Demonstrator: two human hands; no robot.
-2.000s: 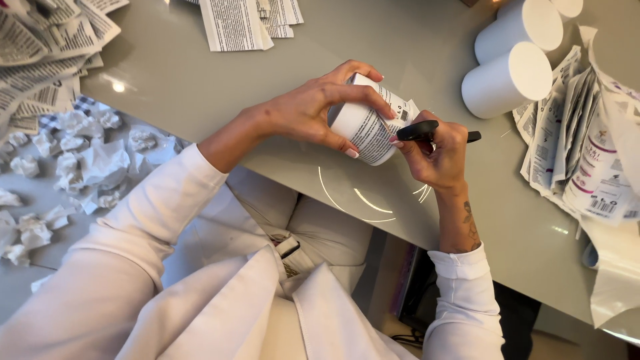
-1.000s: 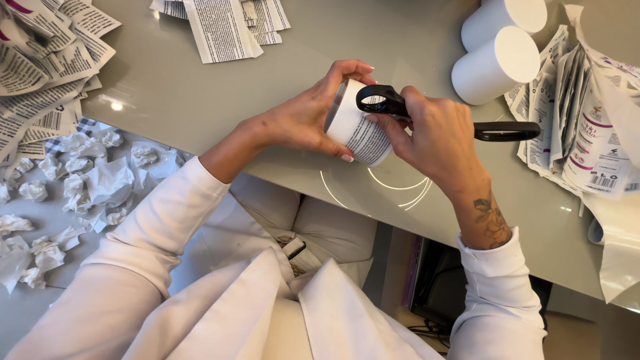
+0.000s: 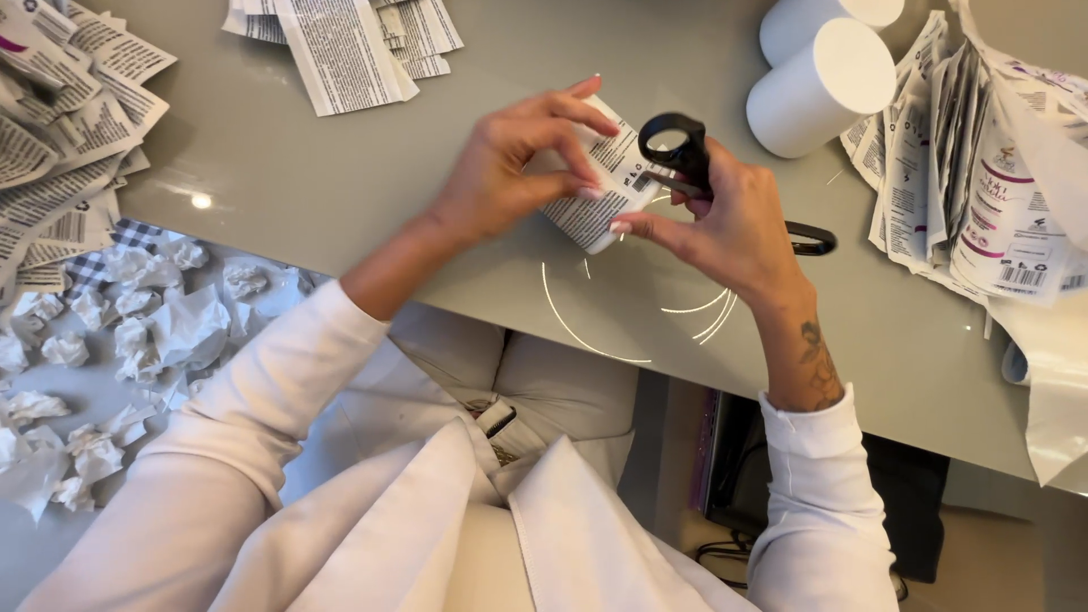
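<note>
A white cylindrical jar with a printed label (image 3: 608, 204) is between my hands over the grey table. My left hand (image 3: 531, 149) is at its upper left, thumb and index fingertips close together against the label; whether they pinch anything is unclear. In my right hand (image 3: 735, 217) are black-handled scissors (image 3: 680, 144). One handle ring shows above the fingers, the other sticks out to the right behind the hand. A short piece of blade shows by the label, and my right thumb tip is at the jar's lower right side.
Plain white jars (image 3: 807, 89) are at the upper right, beside a stack of printed labels (image 3: 1003, 221). More label pieces (image 3: 340, 55) are at the top and a pile (image 3: 68, 144) at the left. Crumpled white paper (image 3: 183, 327) covers the lower left surface. The table's front edge runs diagonally before me.
The scissors, across the jar in my right hand a second ago, have turned in the grip. My left hand has shifted from gripping around the jar to fingertips over its label.
</note>
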